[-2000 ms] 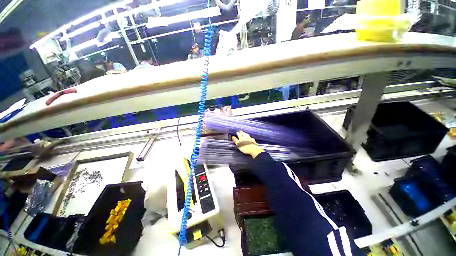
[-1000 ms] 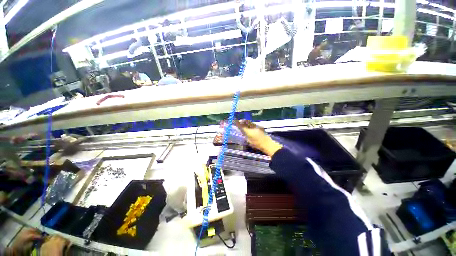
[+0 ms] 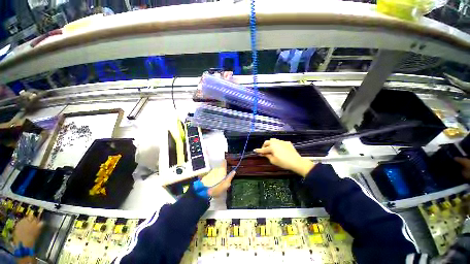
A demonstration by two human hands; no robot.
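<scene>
My right hand (image 3: pixel 284 156) pinches a long thin translucent tube (image 3: pixel 335 139) that slants up to the right across the black tote (image 3: pixel 322 111). My left hand (image 3: pixel 219 180), with a blue wrist strap, is near the tube's left end; its grip is unclear. Reddish-brown tubes (image 3: pixel 263 167) lie between my hands, above bins of green components (image 3: pixel 245 194) and green-yellow components (image 3: pixel 278 193). Bundled clear tubes (image 3: pixel 242 98) lean out of the tote. A row of circuit boards (image 3: pixel 263 246) runs along the bottom.
A tape dispenser (image 3: pixel 186 152) stands left of my left hand. A black tray with yellow parts (image 3: pixel 105 175) is further left. A blue coiled cord (image 3: pixel 253 62) hangs in front. Another tote (image 3: pixel 397 116) and a bin of blue parts (image 3: pixel 396 181) are right. A neighbour's hand (image 3: pixel 28 229) is lower left.
My right hand has moved down from the bundled tubes and now holds a single tube. My left hand has come into view. The view has tilted down, showing the circuit boards.
</scene>
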